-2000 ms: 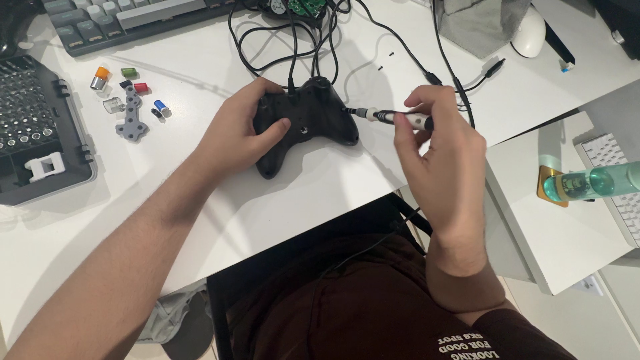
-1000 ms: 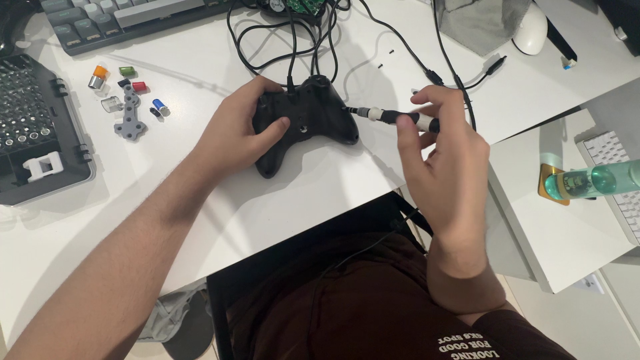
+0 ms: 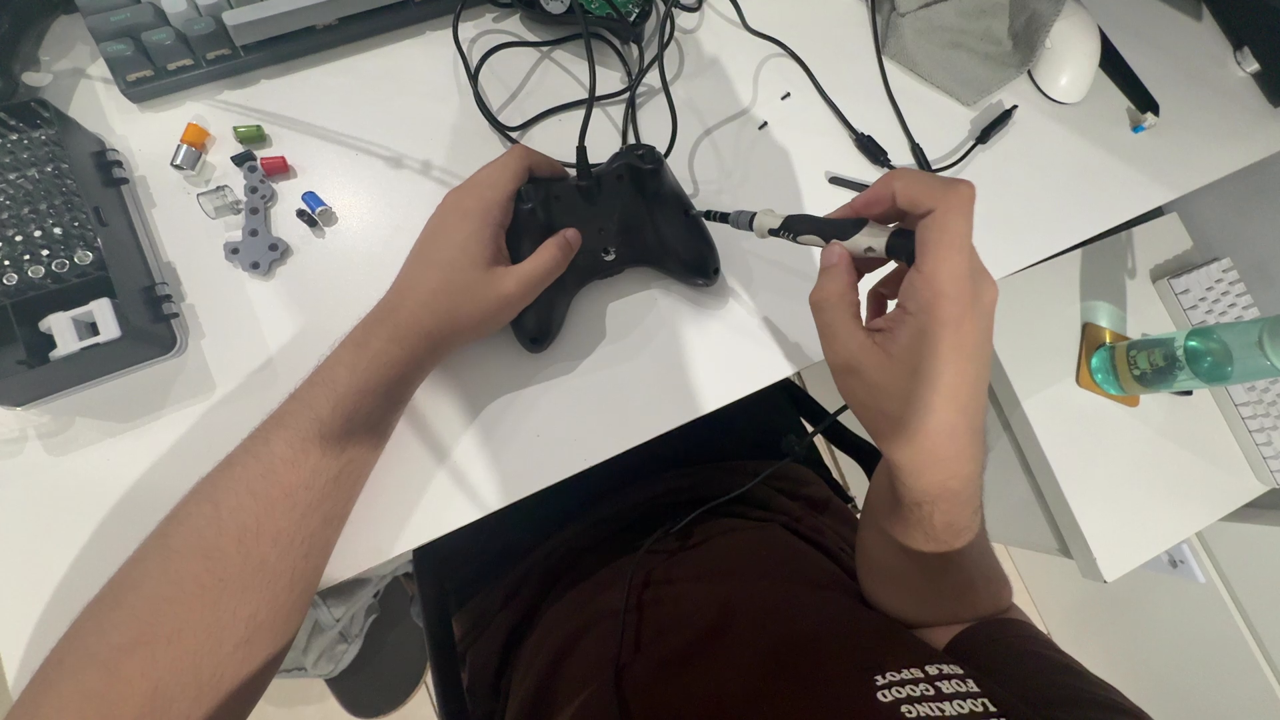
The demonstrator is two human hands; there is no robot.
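Observation:
My left hand (image 3: 490,245) grips the left side of a black game controller (image 3: 640,225), its thumb on the casing and its fingers wrapped over the far edge. A cable runs from the controller's far side. My right hand (image 3: 905,290) holds a white and black precision screwdriver (image 3: 815,230) almost level, its tip at the controller's right grip. Whether the tip sits in a screw cannot be told. Left of my left hand lie a grey rubber button membrane (image 3: 257,225) and small coloured caps, among them a red one (image 3: 273,166) and a blue one (image 3: 316,203).
An open bit case (image 3: 90,250) stands at the far left, a keyboard (image 3: 180,40) at the back. Looped black cables (image 3: 520,128) lie behind the controller beside a green circuit board (image 3: 612,10). Two tiny screws (image 3: 763,125) lie behind the screwdriver. A teal bottle (image 3: 1205,358) is at right.
The fingers of my right hand have shifted slightly on the screwdriver handle. My left hand and the controller have stayed in place.

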